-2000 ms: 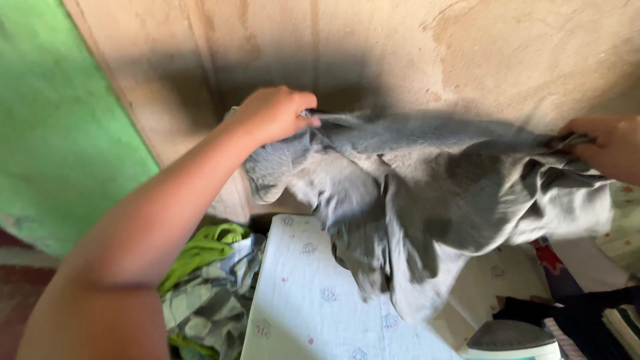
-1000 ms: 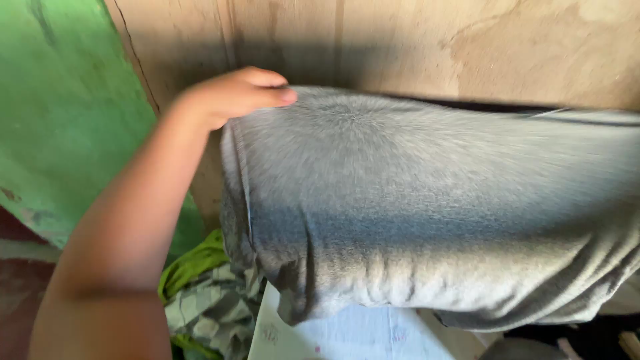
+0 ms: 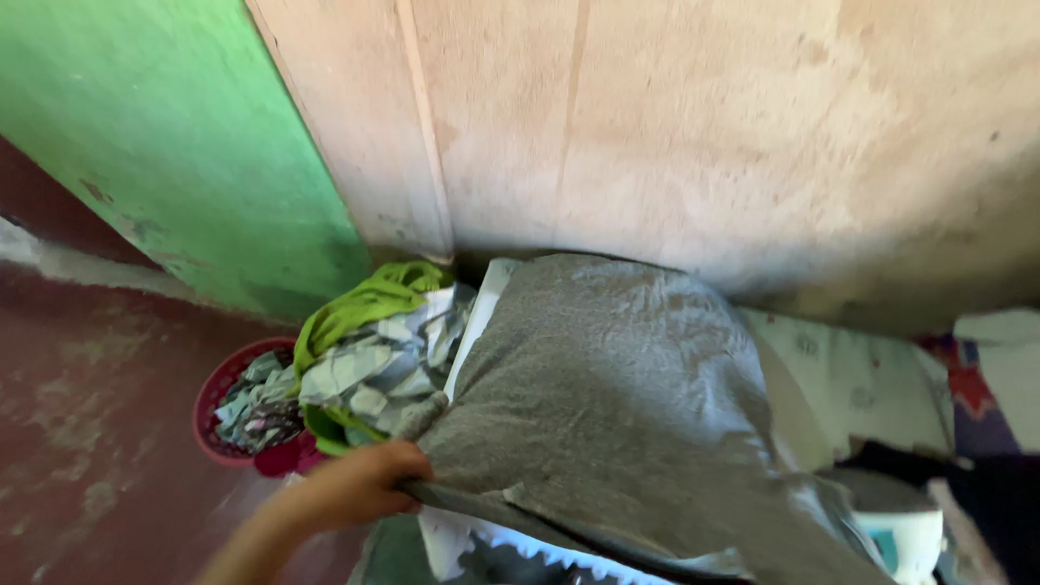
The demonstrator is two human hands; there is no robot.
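Note:
A grey cloth garment lies spread over a white padded board or table top, whose pale edge shows at the left. My left hand grips the garment's near left edge. Below that edge hangs a white scalloped trim. My right hand is out of view; the garment's near right part runs down to the bottom of the view. At the lower right, partly behind the cloth, stands what looks like a clothes iron with a white and teal body.
A pink-red plastic basket of clothes stands on the red floor at left. Beside the board is a heap of checked and lime-green cloth. Patterned padding and dark cloth lie at right. A wooden wall rises behind.
The garment was held up in the air by its upper edge and now lies over the board. My left hand has come down and nearer. My right hand, seen two seconds ago, is out of view.

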